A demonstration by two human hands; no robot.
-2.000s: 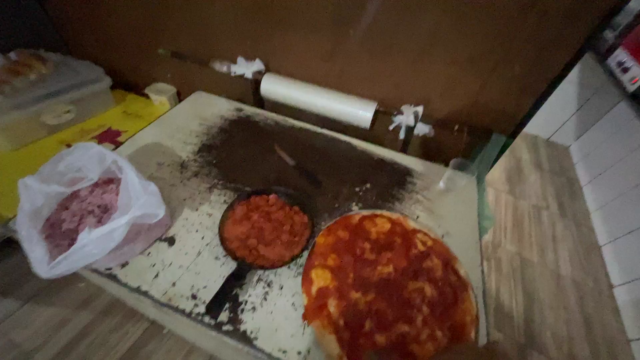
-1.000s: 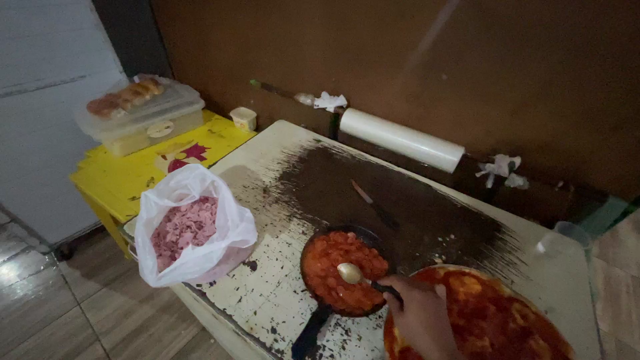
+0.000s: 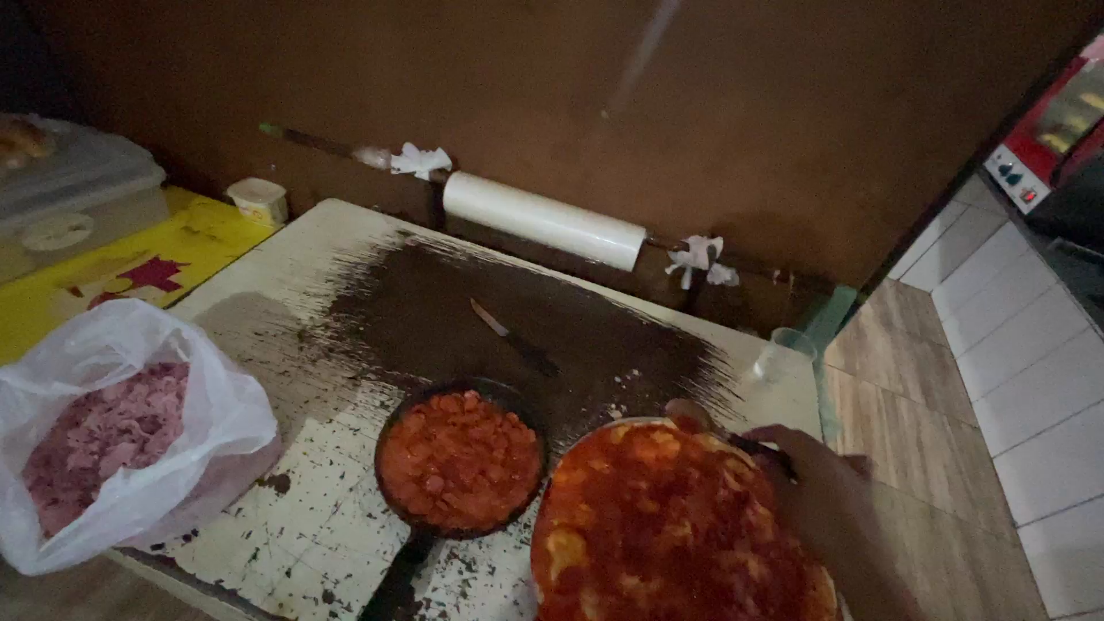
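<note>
My right hand (image 3: 806,470) grips the dark handle of a metal spoon (image 3: 690,416), whose bowl is over the back edge of a round pizza base (image 3: 664,526) covered in red sauce. My left hand is out of view. Left of the pizza stands a black frying pan (image 3: 405,561) holding chunky red sauce with sliced pieces (image 3: 461,461). Behind the pan, a knife (image 3: 513,336) with a dark handle lies on the worn tabletop (image 3: 302,509). At the left, an open white plastic bag (image 3: 216,414) holds shredded pink meat (image 3: 112,435).
A roll of plastic film (image 3: 543,220) hangs on a rod along the brown panel behind the table. A clear cup (image 3: 785,354) stands at the back right corner. On a yellow surface at left are a lidded plastic box (image 3: 78,190) and a small tub (image 3: 259,200).
A second ago my right hand held the spoon over the pan; now it is at the far right edge of the pizza with the spoon. The view has swung right.
</note>
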